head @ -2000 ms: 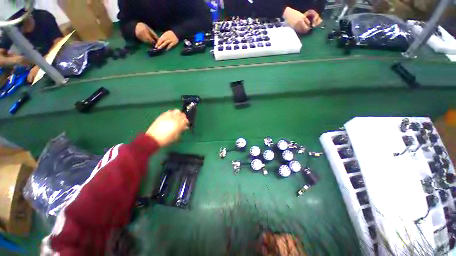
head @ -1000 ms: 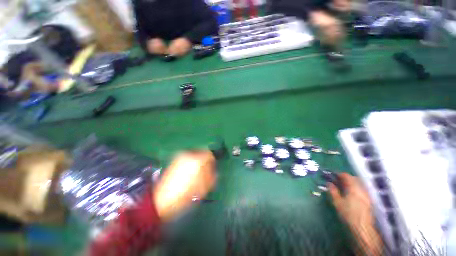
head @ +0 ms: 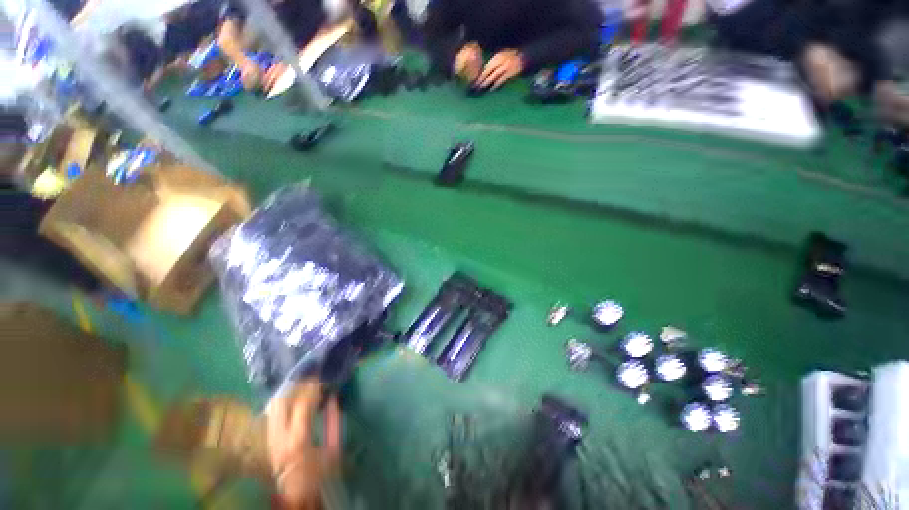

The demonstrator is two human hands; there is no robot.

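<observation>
My left hand (head: 299, 438) is blurred at the near end of the clear plastic parts bag (head: 304, 284); whether its fingers grip anything is not clear. My right hand is not in view. Black housings (head: 458, 327) lie side by side right of the bag. Wired round units with white faces (head: 671, 367) lie grouped on the green bench. A dark part (head: 563, 418), perhaps a housing, lies nearer me, partly behind dark hair-like strands.
An open carton (head: 150, 234) stands left of the bag. A foam tray (head: 832, 438) is at the lower right. Black products (head: 823, 274) lie spaced along the green strip. Across it are people's hands (head: 488, 68) and another foam tray (head: 703, 100). A metal post (head: 125, 90) slants at upper left.
The view has swung left. My left hand has moved from the bench beside the round units to the bag. My right hand, earlier near the foam tray, is out of view.
</observation>
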